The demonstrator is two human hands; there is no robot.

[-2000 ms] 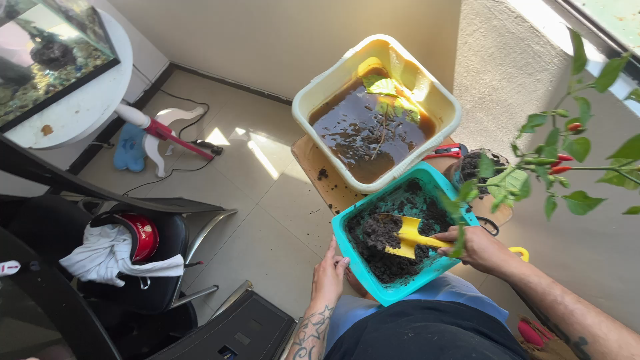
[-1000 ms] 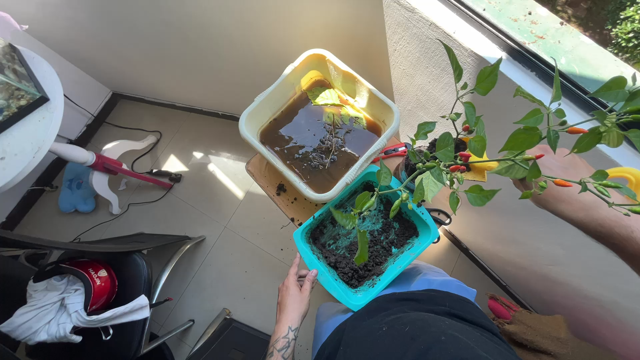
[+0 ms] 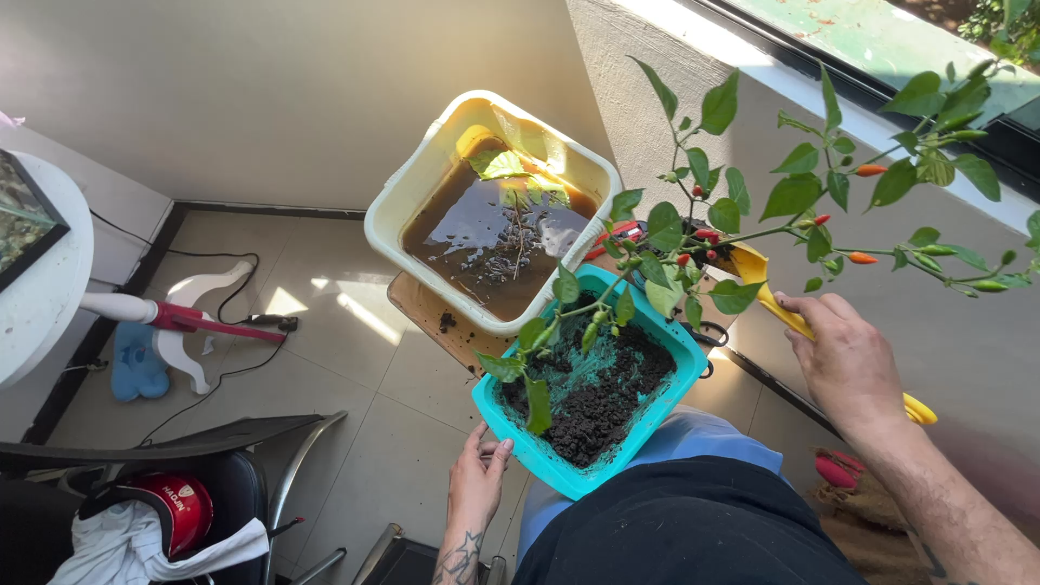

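Note:
My right hand (image 3: 849,366) grips the handle of a yellow plastic trowel (image 3: 751,268), whose scoop bears dark soil beside the base of a chili pepper plant (image 3: 707,236) with red and green fruit. The plant's pot is mostly hidden by leaves. My left hand (image 3: 479,475) steadies the left edge of a turquoise plastic tub (image 3: 691,357) at my lap; the grip is partly hidden. Dark potting soil (image 3: 589,426) lies in that tub. Behind it, a cream plastic basin (image 3: 386,215) holds muddy brown water with leaves and roots in it.
A wooden board (image 3: 435,317) with soil crumbs supports the basin. A red tool (image 3: 621,236) and dark scissor-like handles (image 3: 711,333) lie near the plant. Chili branches reach over the tub. At left are a chair with a red helmet (image 3: 183,508), a round white table (image 3: 69,244) and a floor cable.
The trowel in my right hand has moved from the soil in the turquoise tub to the base of the chili plant. My left hand remains at the tub's edge. The view has shifted.

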